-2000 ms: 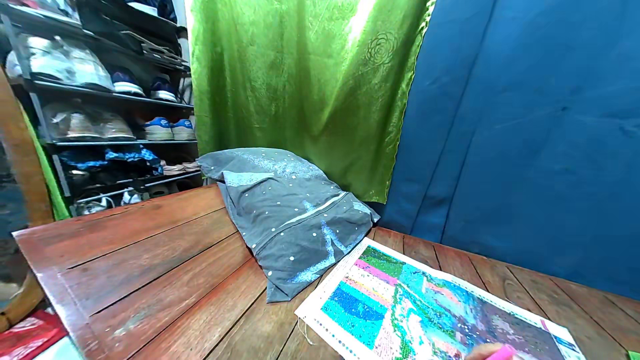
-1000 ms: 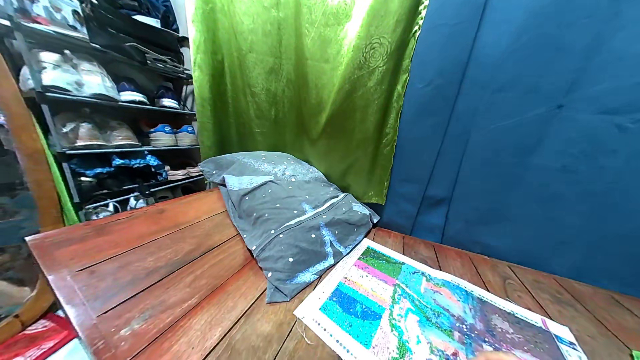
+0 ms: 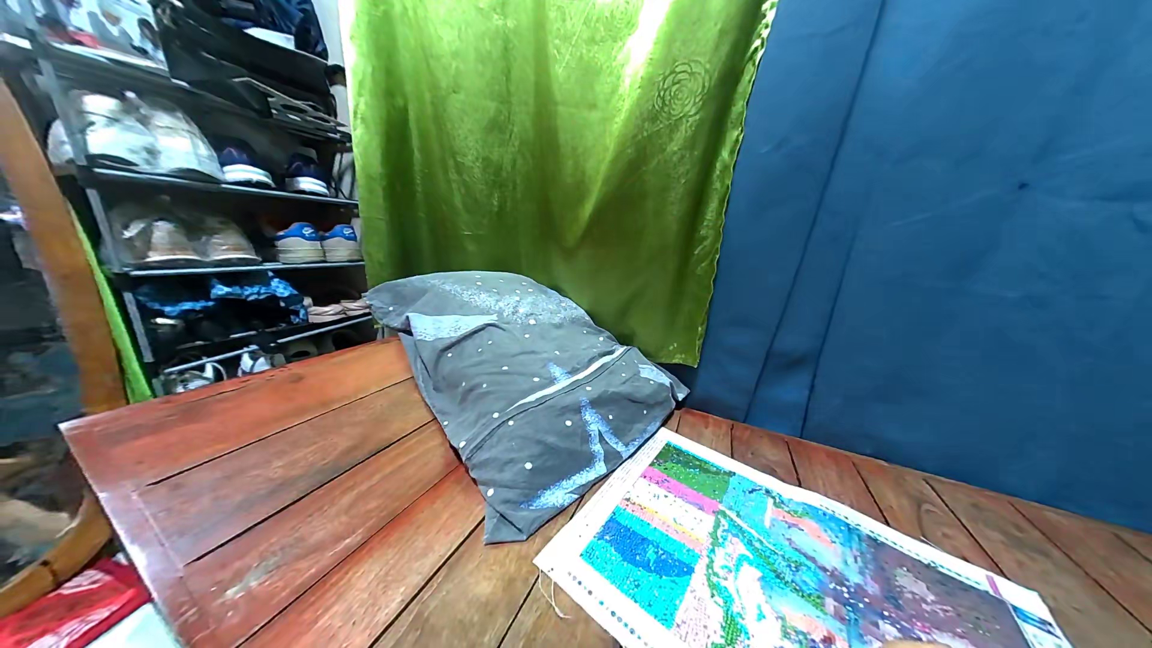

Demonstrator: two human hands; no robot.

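Note:
A diamond painting canvas (image 3: 765, 549) with a white border lies flat on the wooden planks, its lower part cut off by the bottom edge of the view. At that edge, over the dark part of the picture, a small bit of skin (image 3: 904, 643) shows, likely a fingertip; which hand it belongs to cannot be told. What it holds is hidden. No other part of my hands is in view. Touching or close to the canvas's upper left corner is a grey pillow (image 3: 540, 387) with white dots and pale blue patches.
The red-brown wooden platform (image 3: 297, 495) reaches to a blue fabric wall covering (image 3: 972, 252) and a green curtain (image 3: 540, 153). A shoe rack (image 3: 225, 184) with several shoes stands at the left, behind a curved wooden frame (image 3: 67, 297). Red cloth (image 3: 81, 603) lies at the lower left.
Two seconds ago a fingertip and something pink showed at the bottom edge over the canvas; now only a sliver of skin shows there. Canvas and pillow have not moved.

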